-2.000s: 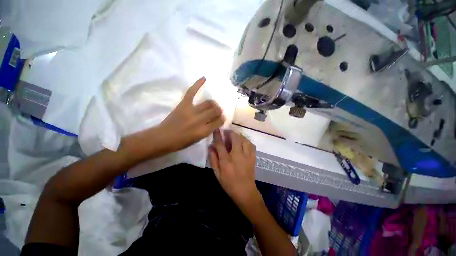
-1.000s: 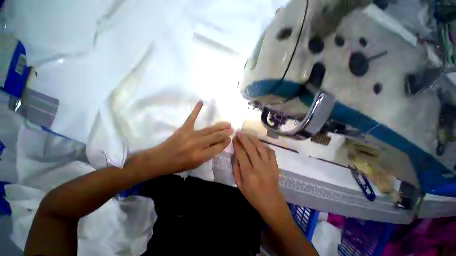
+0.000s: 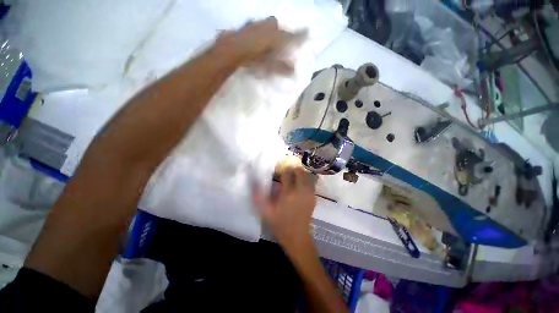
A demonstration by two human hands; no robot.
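White fabric [image 3: 202, 134] spreads over the table left of the sewing machine [image 3: 380, 140], overexposed near the needle. My left hand [image 3: 260, 46] is blurred at the far part of the cloth, arm stretched out; whether it grips cloth cannot be told. My right hand [image 3: 291, 198] is at the near side of the presser foot, just below the machine head, fingers blurred on the bed and cloth edge; its grip is unclear. The metal take-up guard [image 3: 343, 154] shows on the head front. The needle is hidden by glare.
Dark-blue thread snips [image 3: 404, 237] lie on the machine bed beside a yellowish clump [image 3: 417, 223]. A scale strip [image 3: 361, 247] runs along the table edge. Blue baskets are below [image 3: 349, 284]. A blue-and-white packet [image 3: 17, 92] is at far left; a clear plastic bag [image 3: 438, 52] lies behind the machine.
My left hand has moved from beside the right hand far forward over the cloth. My right hand is now closer beneath the machine head. The view has shifted, showing more behind the machine.
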